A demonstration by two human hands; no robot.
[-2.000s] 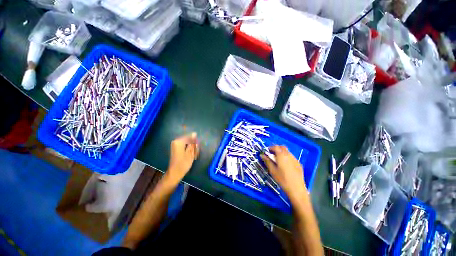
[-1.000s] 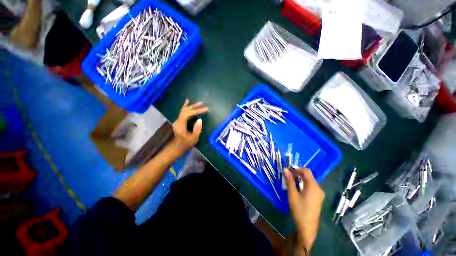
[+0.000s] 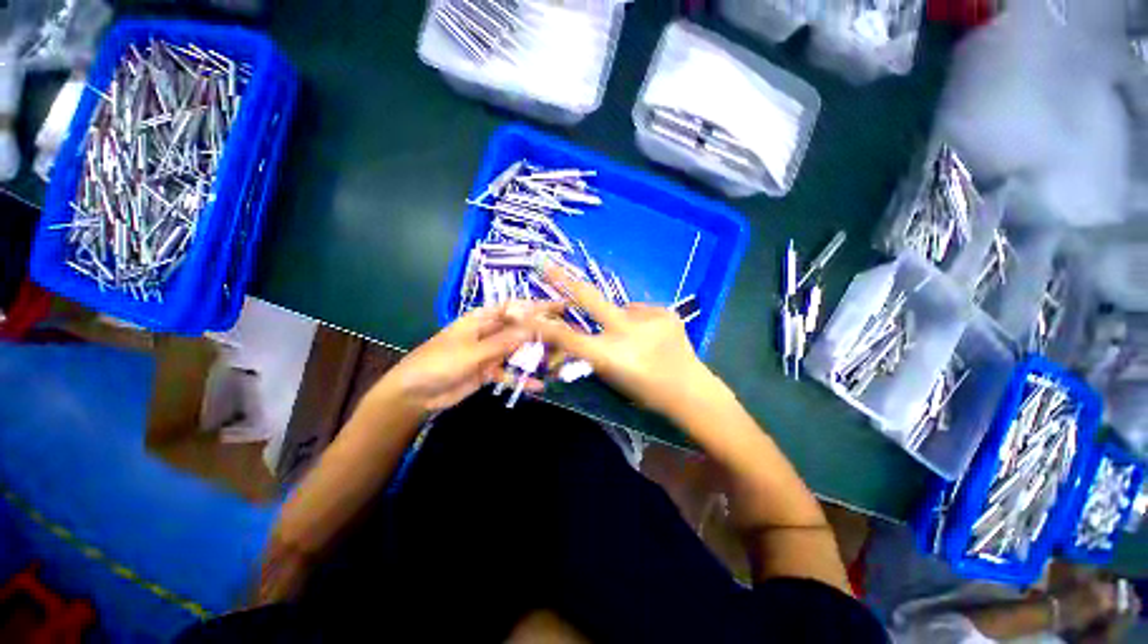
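Observation:
The near blue parts tray (image 3: 720, 227) lies in front of me, with silver dampers (image 3: 523, 239) heaped in its left part and a thin loose rod (image 3: 691, 274) on its right. My left hand (image 3: 447, 362) is at the tray's near edge, its fingers curled around a few small silver parts (image 3: 521, 367) that point down. My right hand (image 3: 636, 352) meets it from the right, fingers spread over the tray's near side. A pale piece shows under the right palm; blur and overlap hide whether that hand grips it.
A fuller blue tray (image 3: 271, 151) stands left. Two clear plastic boxes (image 3: 567, 94) (image 3: 793, 132) with white liners and parts lie beyond. Loose parts (image 3: 796, 308), a clear divided bin (image 3: 866, 296) and more blue trays (image 3: 967, 535) are at right. A blurred arm (image 3: 1026, 616) shows lower right.
My right hand has moved from the tray's right part to my left hand. My left hand, open and off the tray a second ago, is now at the near edge with parts in it.

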